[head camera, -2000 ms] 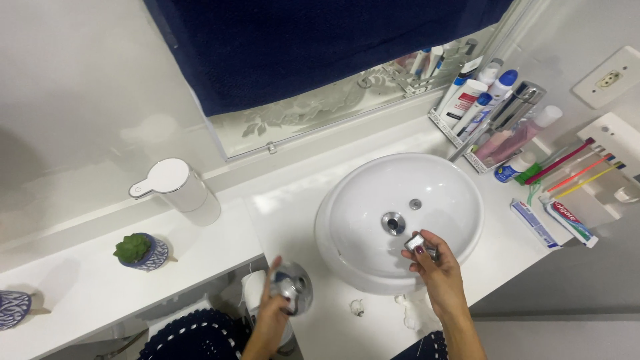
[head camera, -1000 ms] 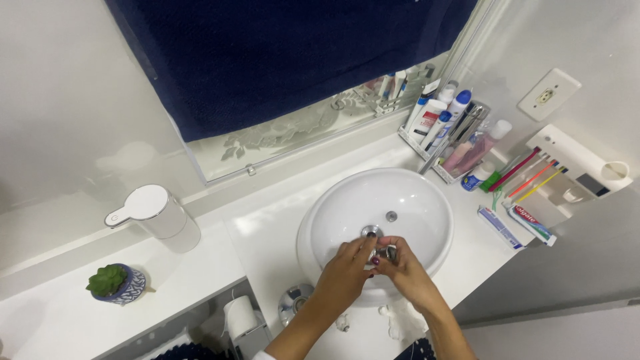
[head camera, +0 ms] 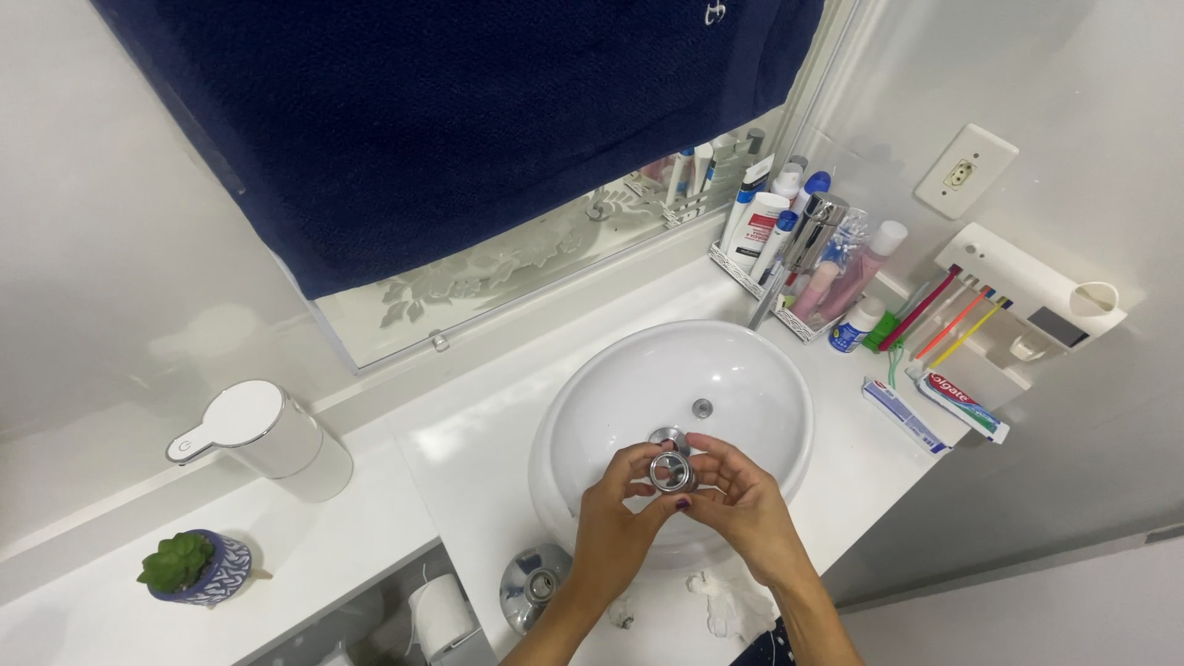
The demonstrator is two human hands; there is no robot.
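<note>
Over the near part of the white oval basin (head camera: pixel 684 361), my left hand (head camera: pixel 615 527) and my right hand (head camera: pixel 749 509) hold a small round chrome fitting (head camera: pixel 672 472) between their fingertips. Its open ring faces up toward the camera. Just behind it shows the metal drain (head camera: pixel 668 438) in the basin floor. A round chrome piece with a central hole (head camera: pixel 536 585) rests on the counter beside my left forearm. Crumpled white tissue (head camera: pixel 726 606) lies between my forearms, with a small crumpled scrap (head camera: pixel 622 611) to its left.
Behind the basin stand a chrome faucet (head camera: pixel 814 236) and bottles in a tray (head camera: pixel 740 273). Toothpaste tubes (head camera: pixel 957 402) and a toothbrush holder (head camera: pixel 1027 287) are at right. A white dispenser (head camera: pixel 264 435), potted succulent (head camera: pixel 199 569) and toilet roll (head camera: pixel 440 612) are at left. A navy towel (head camera: pixel 481 120) hangs above.
Two seconds ago my left hand was at the round chrome piece left of the basin; it has moved right and joined my right hand at the small fitting.
</note>
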